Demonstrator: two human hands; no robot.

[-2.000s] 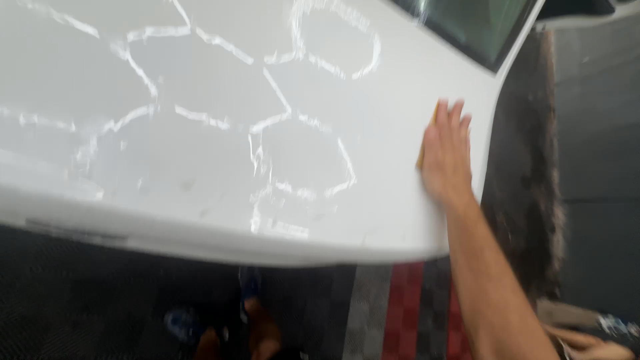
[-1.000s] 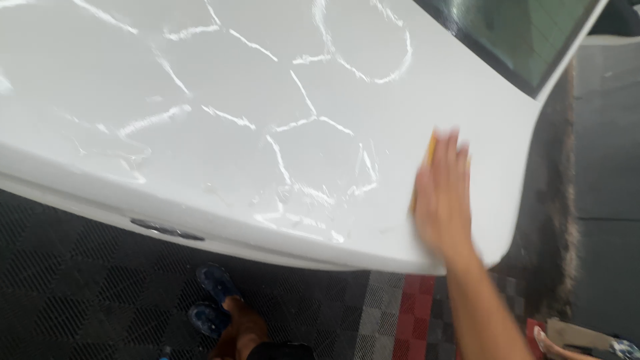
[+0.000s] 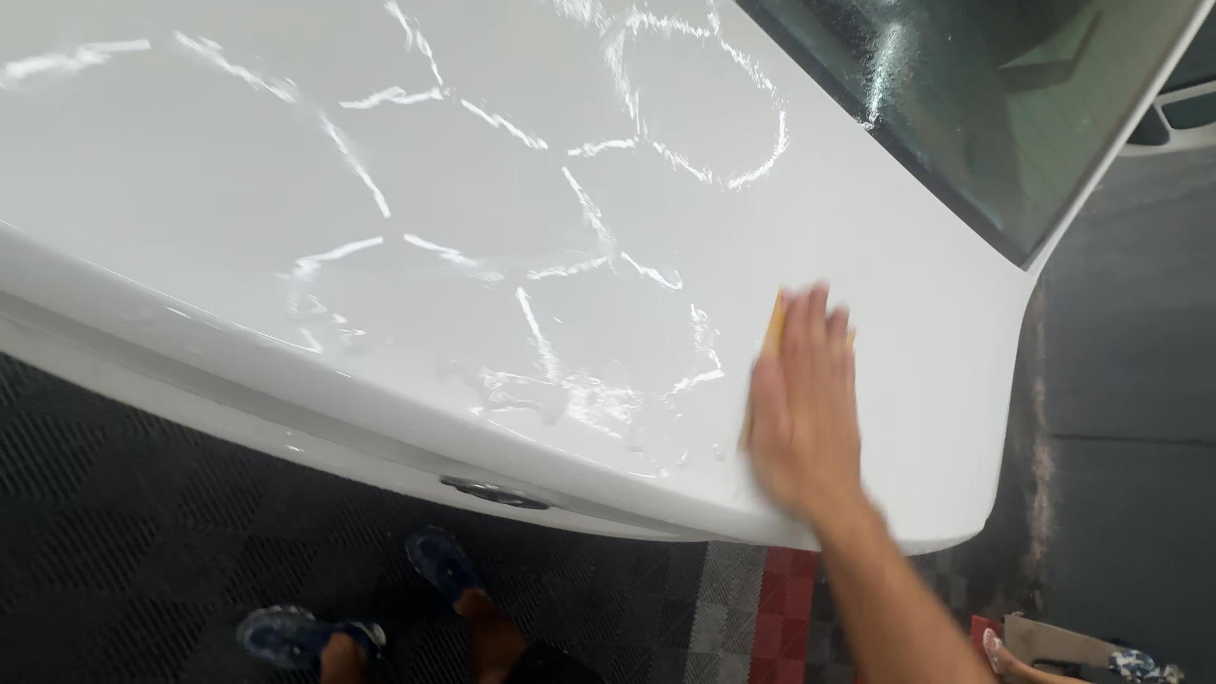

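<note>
My right hand (image 3: 807, 399) lies flat, palm down, on a thin yellow pad (image 3: 776, 323), pressed against the white car body panel (image 3: 902, 380). The pad's edge shows along the thumb side and a bit beyond the fingertips; the rest is hidden under the palm. The hand is slightly blurred, near the panel's rounded lower right corner. Bright hexagon-shaped light reflections and a few wet-looking spots show on the glossy paint to its left. My left hand is out of view.
Dark car glass (image 3: 950, 114) borders the panel at upper right. A dark oval fitting (image 3: 494, 492) sits in its lower edge. Below are feet in blue shoes (image 3: 442, 560) on a black, grey and red tiled floor (image 3: 784, 608). Another person's sandalled foot (image 3: 993, 651) shows at lower right.
My right hand has moved left over the panel with the yellow pad, farther from the lower corner of the glass. The view has shifted somewhat.
</note>
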